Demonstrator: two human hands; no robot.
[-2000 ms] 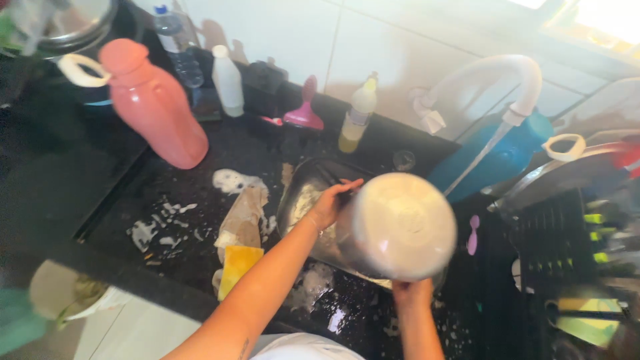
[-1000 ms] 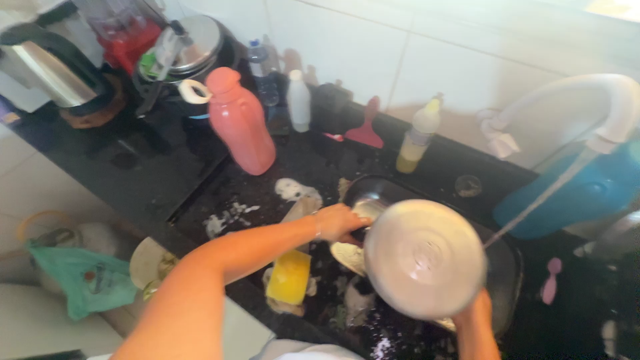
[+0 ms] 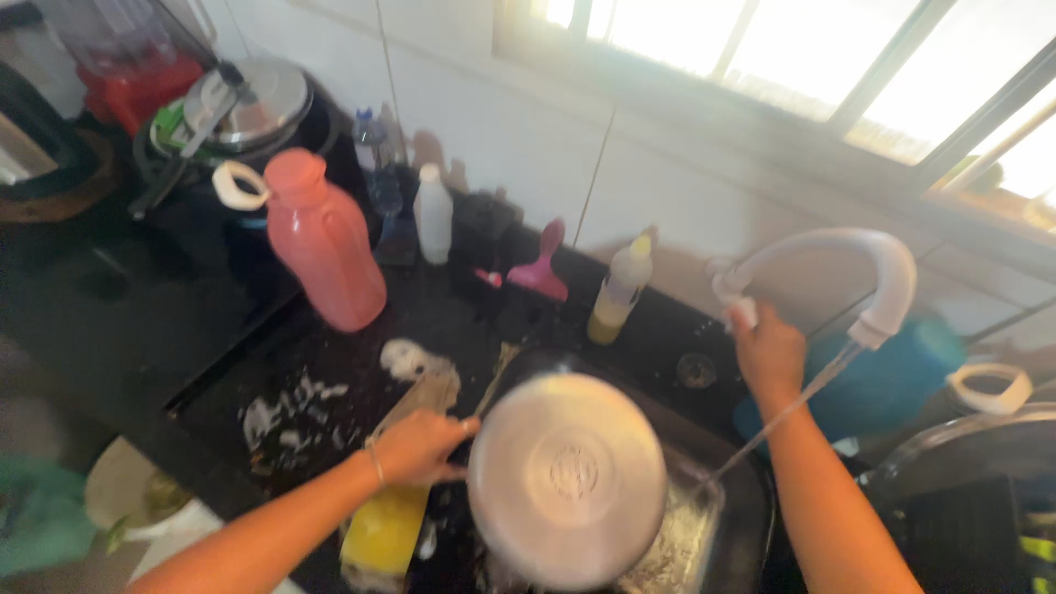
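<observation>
An aluminium pot (image 3: 569,483), bottom up, is held at its left rim by my left hand (image 3: 425,445) over the edge of the sink (image 3: 747,511). My right hand (image 3: 769,351) is on the handle of the white wall faucet (image 3: 891,272), its fingers closed round it. Water runs from the spout into the sink, right of the pot. Below my left hand lies a yellow sponge (image 3: 386,528), beside a soapy cloth (image 3: 425,396). What lies in the sink under the pot is partly hidden.
Along the wall stand a pink jug (image 3: 326,247), a white bottle (image 3: 433,216), a pink scraper (image 3: 542,268) and a dish soap bottle (image 3: 619,289). A blue jug (image 3: 891,375) lies behind my right forearm. A pressure cooker (image 3: 247,103) stands at the back left.
My right hand has let go of the pot and moved up to the faucet handle. My left hand still holds the pot. The view has shifted.
</observation>
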